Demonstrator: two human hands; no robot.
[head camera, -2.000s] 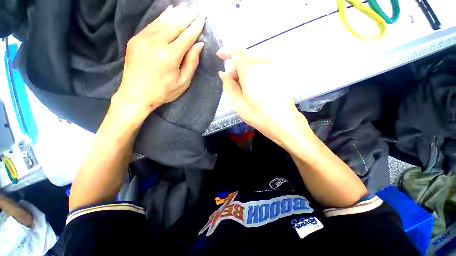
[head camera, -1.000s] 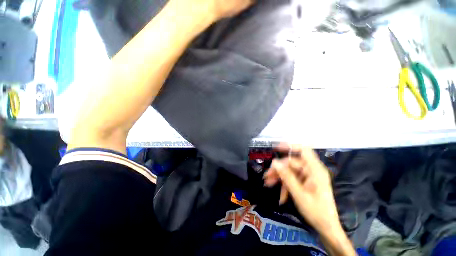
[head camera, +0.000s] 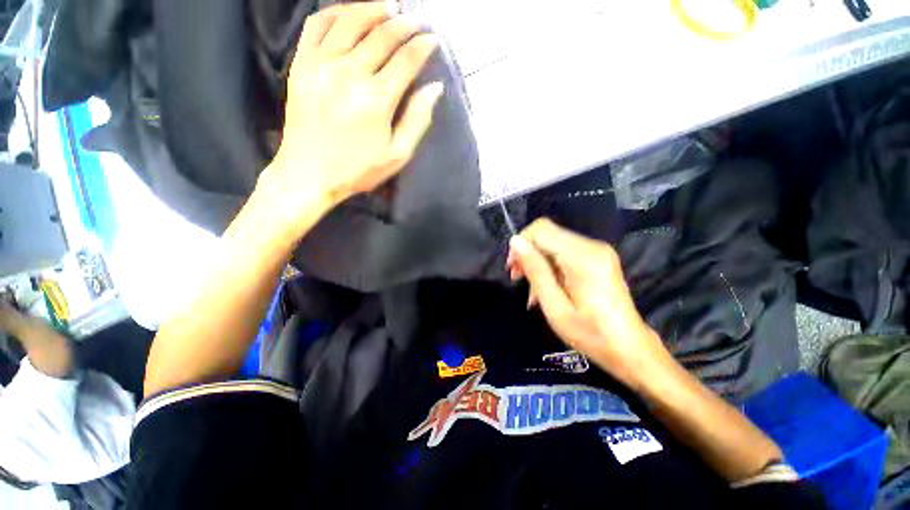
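Observation:
A dark grey garment piece lies in a folded heap on the white table at left and hangs over its front edge. My left hand lies flat on the cloth, palm down, fingers pointing to the top edge of the picture. My right hand is below the table edge, right of the cloth. Its thumb and fingers pinch a thin whitish strip that runs up to the table edge by the cloth. The strip's far end is washed out by light. The needle area is not in view.
Yellow scissor handle and a slim black tool lie at the table's upper right. The table's front edge slopes across. Grey pieces and a blue bin are below it. Another person's arm shows at left.
Since one second ago, my left hand has come back into full view, flat on the cloth. My right hand has closed on the strip. The view has turned, and the scissors sit nearer the top edge.

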